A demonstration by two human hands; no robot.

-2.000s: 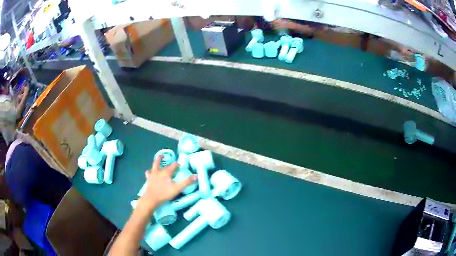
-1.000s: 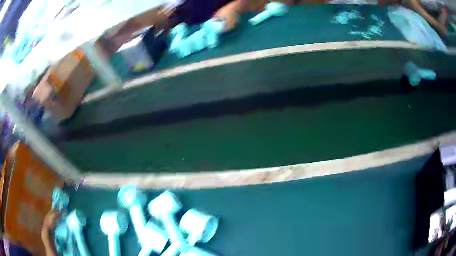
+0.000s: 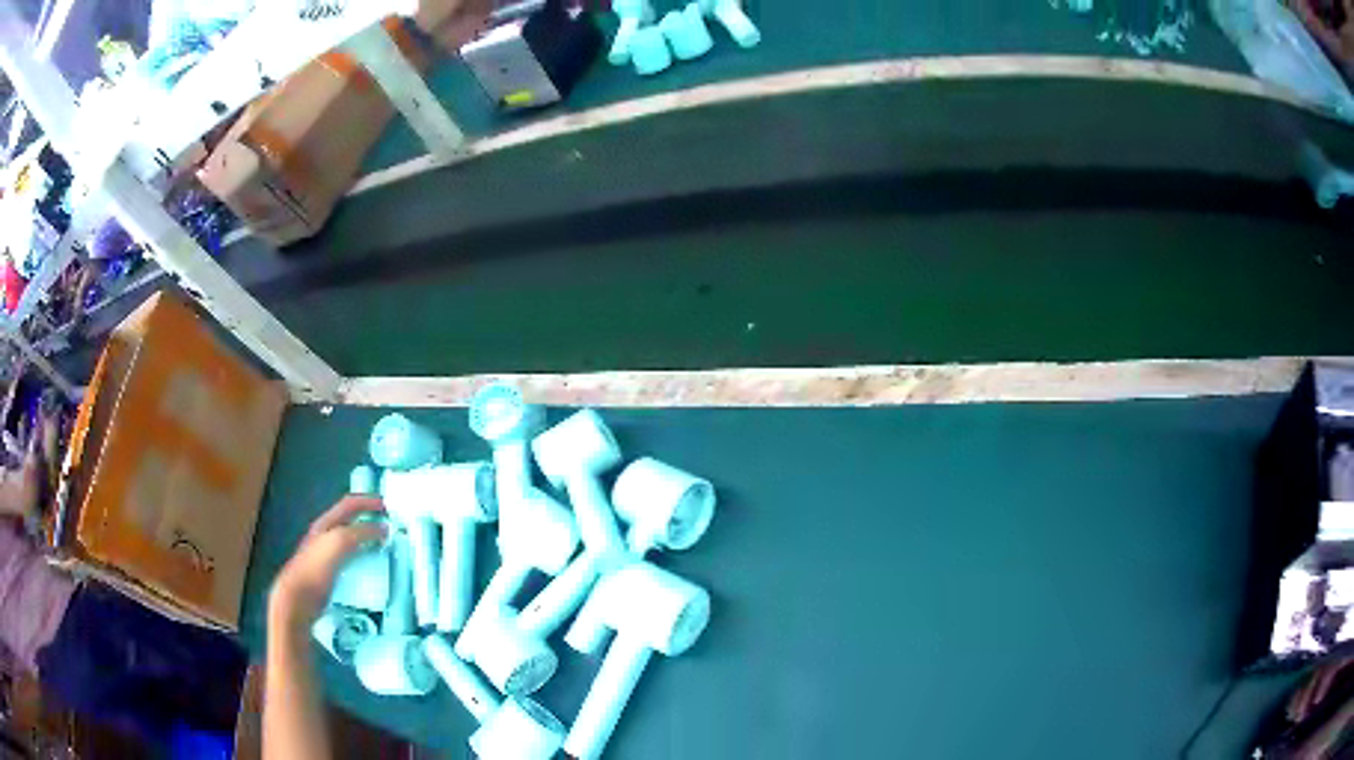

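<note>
Several light teal plastic housings (image 3: pixel 653 606), with round barrel heads and straight tube handles, lie in one loose pile on the green bench (image 3: pixel 921 594), left of centre. My left hand (image 3: pixel 319 564) is bare and at the pile's left edge, its fingers bent against the leftmost housings. The fingertips partly overlap teal parts, so I cannot tell whether it grips one. My right hand is not in view.
A brown carton (image 3: pixel 186 460) stands left of the pile. The screw feeder (image 3: pixel 1314 594) is at the right edge. A pale rail (image 3: pixel 832 386) borders the dark green conveyor (image 3: pixel 891 282). A person's dark clothing (image 3: pixel 134 668) shows lower left.
The separate left group of housings now lies against the main pile. My left hand has moved from above the main pile to its left edge. The camera view has shifted.
</note>
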